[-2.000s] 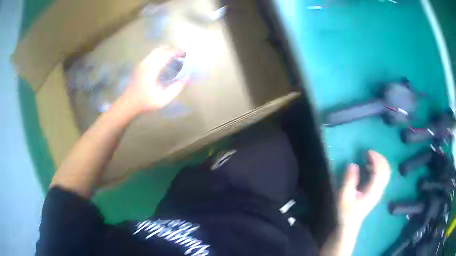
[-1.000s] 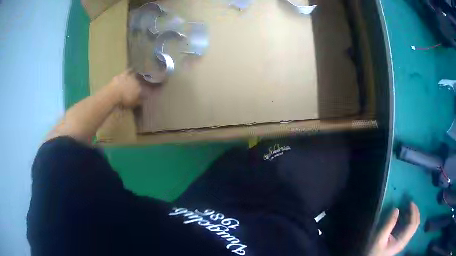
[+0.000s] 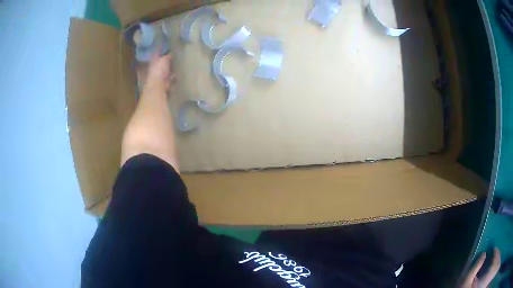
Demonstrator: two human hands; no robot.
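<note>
Several curved silver-grey bands [image 3: 226, 93] lie loose on the floor of the open carton [image 3: 337, 194]. My left hand [image 3: 157, 72] reaches into the carton's upper left corner. Its fingertips are at a small cluster of grey bands [image 3: 145, 38]; whether they grip one cannot be told. My right hand [image 3: 484, 272] is at the lower right edge of the picture, partly cut off, over the green bench, with its fingers apart and nothing seen in it.
The carton's side flap [image 3: 98, 112] stands out at the left. The green bench [image 3: 500, 169] with its pale edge rail runs down the right. Dark parts [image 3: 504, 207] on it are cut off by the picture's edge.
My left hand has moved from the carton's near left wall farther in, to the bands in the corner. The view has shifted, so the carton fills more of it and less bench shows.
</note>
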